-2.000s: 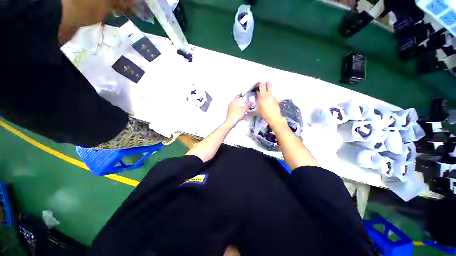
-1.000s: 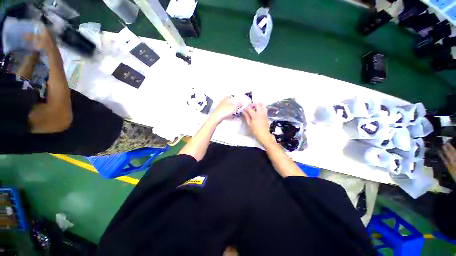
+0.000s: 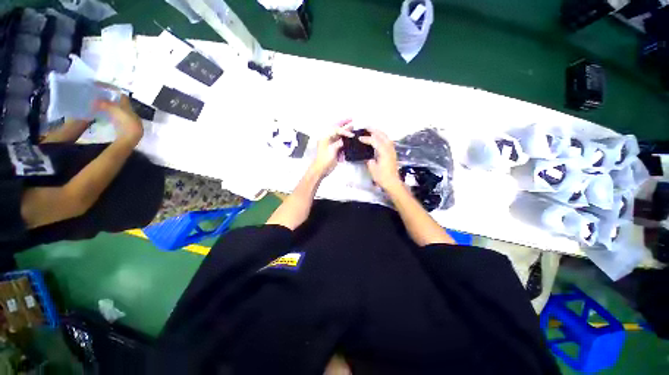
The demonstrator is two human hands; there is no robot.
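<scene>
A small black box [image 3: 357,146] is held between my two hands over the white bench [image 3: 315,88]. My left hand [image 3: 330,152] grips its left side and my right hand [image 3: 381,157] grips its right side. A clear poly bag [image 3: 433,150] with dark contents lies open just right of my right hand. A small white piece with a black pattern [image 3: 283,138] lies left of my hands, beside a small dark square [image 3: 301,145].
White foam sleeves [image 3: 551,174] with dark items stand in rows at right. Flat black cards [image 3: 178,103] lie at left, near a co-worker's arms [image 3: 110,146]. A black box [image 3: 585,84] and a wrapped item [image 3: 412,29] are on the green conveyor belt. Blue stools [image 3: 583,329] stand below the bench.
The item between my hands now shows a black outside, where white showed before. The wrapped item and black box on the belt appear further right. The co-worker at left has moved a white sleeve rightward.
</scene>
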